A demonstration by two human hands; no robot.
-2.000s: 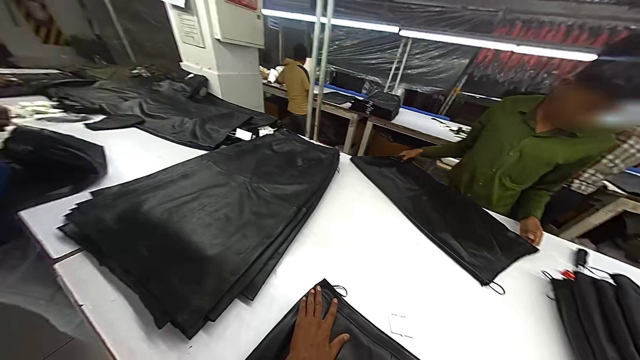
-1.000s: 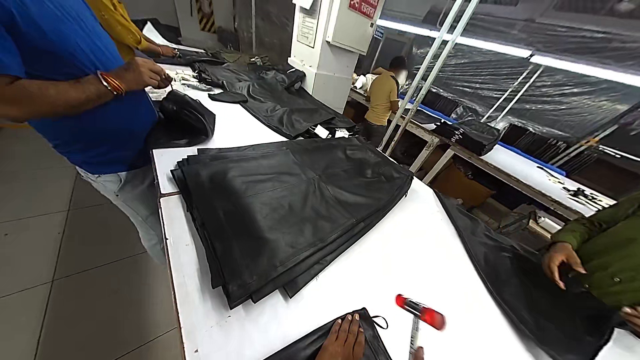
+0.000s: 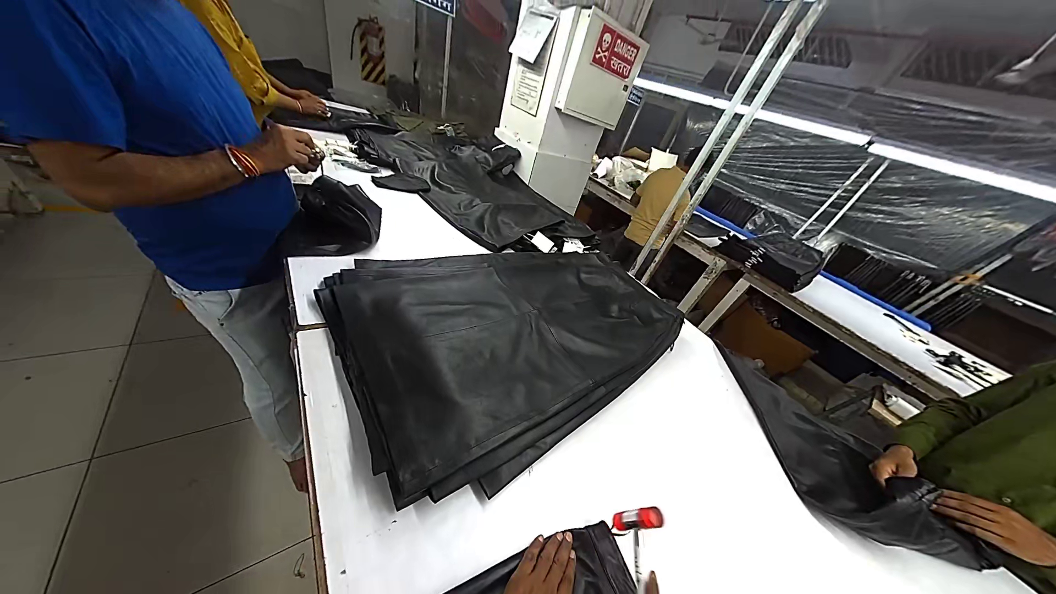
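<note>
My left hand (image 3: 543, 566) lies flat, fingers spread a little, on a black leather-like garment piece (image 3: 601, 554) at the bottom edge of the view. Just right of it, only a fingertip of my right hand (image 3: 652, 582) shows, beside the handle of a small mallet with a red and black head (image 3: 638, 519). The mallet head is up over the white table, close to the piece's edge. Beyond my hands lies a fanned stack of black leather-like garment panels (image 3: 495, 363).
At right, a person in a green shirt handles another black garment (image 3: 813, 450). A person in blue stands at the table's left side, near a black bundle (image 3: 334, 216). More black garments (image 3: 487, 190) lie farther back, before a white pillar (image 3: 557, 140).
A red-headed mallet has come into view beside my left hand; the oldest frame does not show it. The green-shirted person's garment, flat before, is now bunched in their hands. The view has swung left.
</note>
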